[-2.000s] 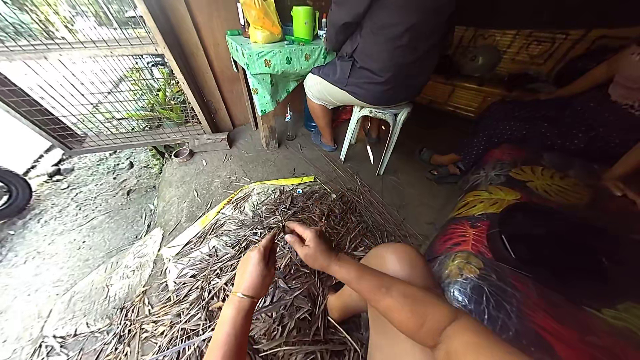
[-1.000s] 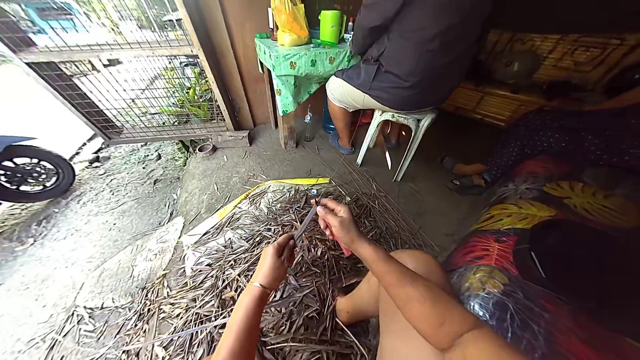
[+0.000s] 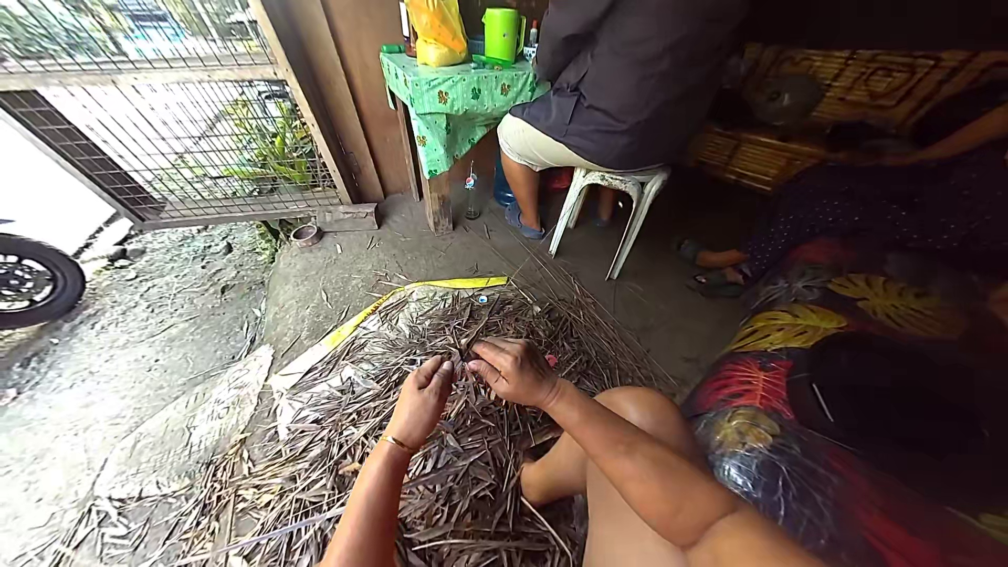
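My left hand (image 3: 421, 398), with a thin bracelet at the wrist, pinches a narrow dried leaf strip (image 3: 459, 359) between thumb and forefinger. Just to its right, my right hand (image 3: 512, 372) has its thumb and bent fingers at the same strip, nearly touching the left fingertips. A small red piece (image 3: 551, 360) shows beside the right hand; whether that hand holds it cannot be told. Both hands are over a wide pile of dried leaf strips (image 3: 465, 496), between and in front of my legs. My fingers hide most of the held strip.
A yellow-edged sack (image 3: 346, 331) lies under the pile. Beyond, a person sits on a white plastic stool (image 3: 630, 185) at a cloth-covered table (image 3: 441, 94), near a glass bottle (image 3: 472, 197). Another person sits at right by a leaf-patterned, plastic-covered seat (image 3: 756, 394). A mesh gate (image 3: 173, 142) stands left.
One second ago a longer strip showed between my hands and a red part showed below the right hand. Now the fingertips are close together and little of the strip shows.
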